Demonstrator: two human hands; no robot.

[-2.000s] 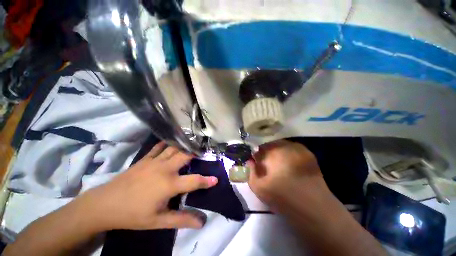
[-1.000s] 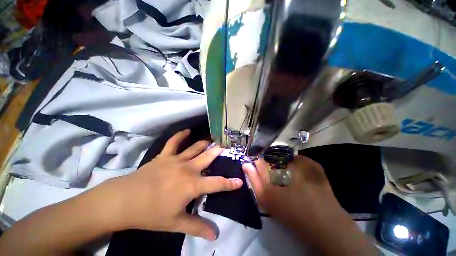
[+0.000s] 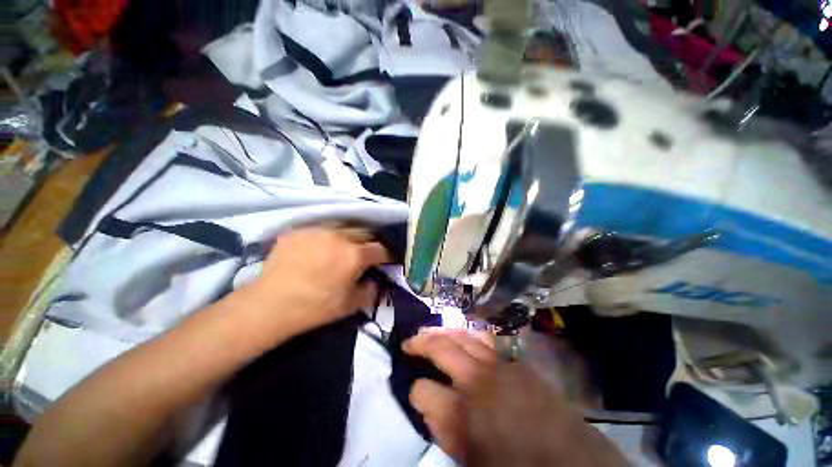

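A pale grey garment panel [image 3: 196, 205] with black strips spreads left of the sewing machine head [image 3: 639, 155]. Black fabric [image 3: 283, 401] runs from the front edge up toward the lit presser foot and needle [image 3: 452, 296]. My left hand [image 3: 324, 274] is left of the needle, its fingers curled closed on the cloth beside the black piece. My right hand [image 3: 465, 383] is just in front of the needle, blurred, its fingertips on the small black piece [image 3: 410, 315]; whether it pinches the cloth is unclear.
A smartphone [image 3: 721, 433] lies at the lower right. More grey and black cloth [image 3: 319, 68] is heaped behind the machine. An orange-brown wooden surface [image 3: 55, 219] is at the left. A small red-yellow item [image 3: 555, 319] shows right of the needle.
The view has shifted, showing more of the machine's top. My left hand has gone from spread flat to curled and moved up. My right hand has moved down, in front of the needle.
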